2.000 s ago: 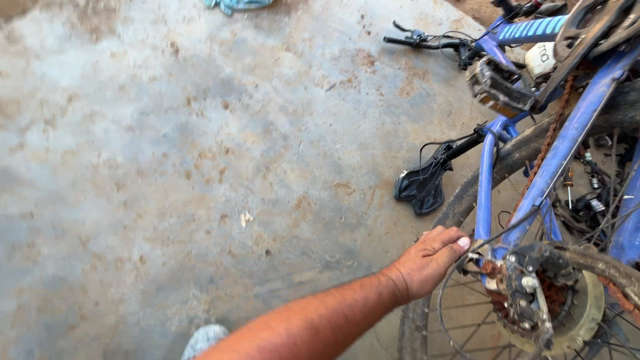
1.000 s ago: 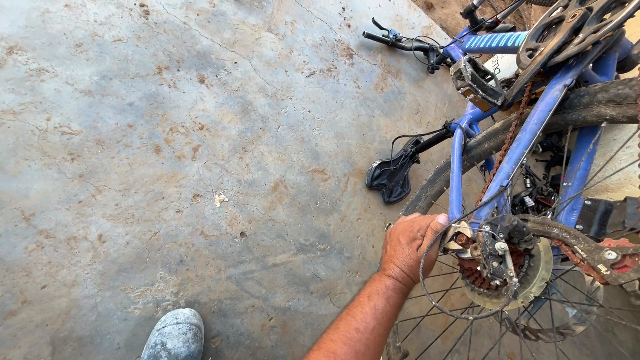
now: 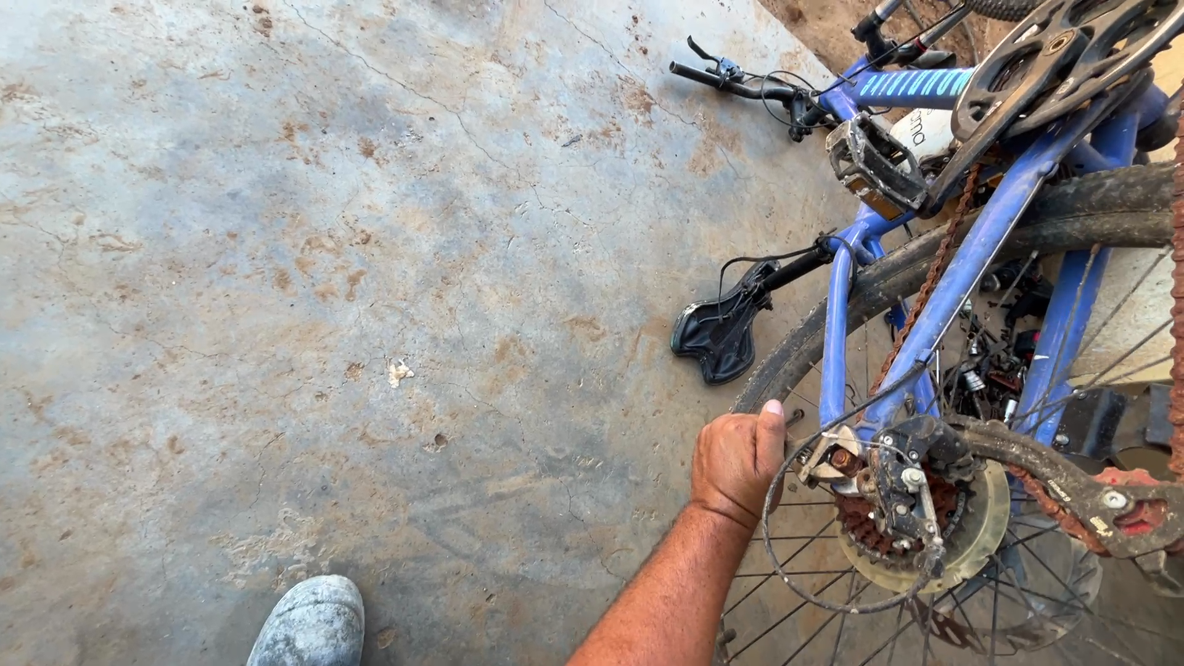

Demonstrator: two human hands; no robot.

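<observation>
My left hand (image 3: 738,464) is curled, back upward, over the rear wheel's tyre (image 3: 797,356), left of the derailleur. Its thumb points up; its fingertips and anything inside them are hidden. A dirty blue bicycle frame (image 3: 962,277) stands with its saddle (image 3: 720,335) and handlebar (image 3: 740,85) low by the floor. Close right of the hand are the rear derailleur (image 3: 911,481), a looping cable (image 3: 782,569), and rusty sprockets (image 3: 860,525) with a pale spoke guard (image 3: 990,527). A rusty chain (image 3: 936,268) runs up toward the crankset (image 3: 1045,55). My right hand is not in view.
A stained, cracked concrete floor (image 3: 370,277) spans the left. A dusty shoe (image 3: 310,624) is at the bottom. The pedal (image 3: 874,166) sticks out at upper right. Small dark parts (image 3: 990,370) lie beyond the frame.
My left hand has gone from reaching with extended fingers at the rear axle area to a curled shape beside it. The view has shifted, showing more of the shoe.
</observation>
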